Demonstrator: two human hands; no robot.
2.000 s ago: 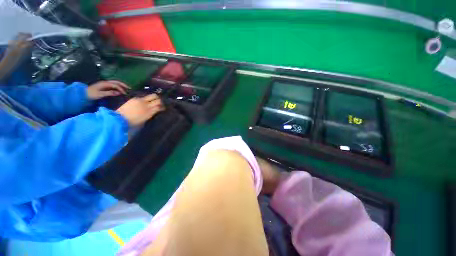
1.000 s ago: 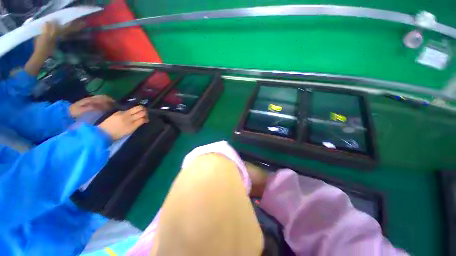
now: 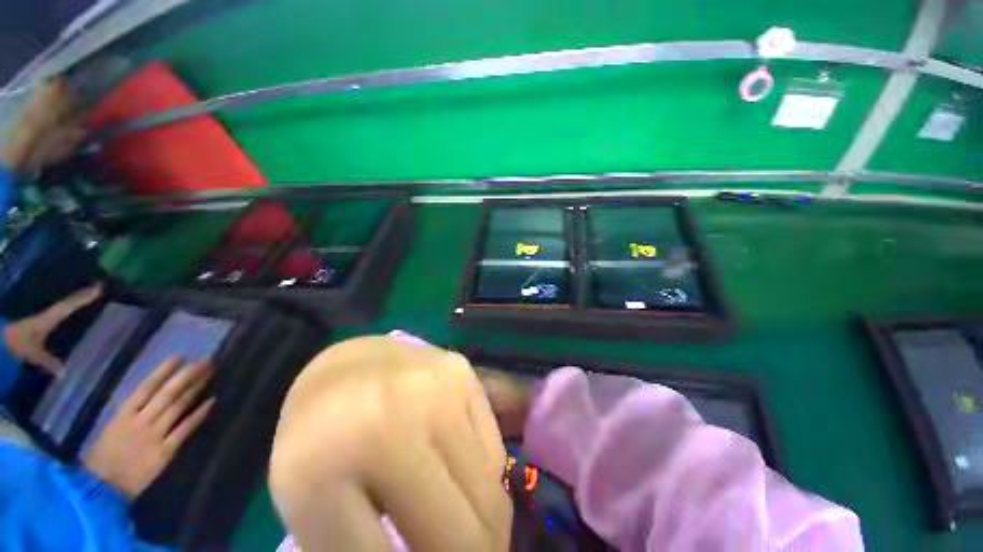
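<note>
A black foam tray (image 3: 604, 321) holds two dark tablets with yellow markings, the left tablet (image 3: 523, 232) and the right tablet (image 3: 638, 232). A second tray lies nearer, with part of a tablet (image 3: 711, 410) showing beyond my pink right sleeve. A dark screen with orange lit marks (image 3: 523, 474) shows beside that sleeve. My right hand (image 3: 504, 397) is small, dark and mostly covered at the cuff; its fingers are hidden. A large blurred tan shape, close to the camera, covers the lower middle; I cannot make out my left hand.
At the left, a person in blue sleeves (image 3: 54, 496) has a hand on a tablet tray (image 3: 253, 377). Another tray (image 3: 367, 286) stands behind it. One more tray (image 3: 911, 431) lies at the right edge. A rail, pink ring (image 3: 757, 84) and white cards (image 3: 806, 106) are on the green wall.
The view has turned right, so the trays appear further left and the right-edge tray shows more. The orange marks are now clearer. The other person's hand lies over a pale tablet screen.
</note>
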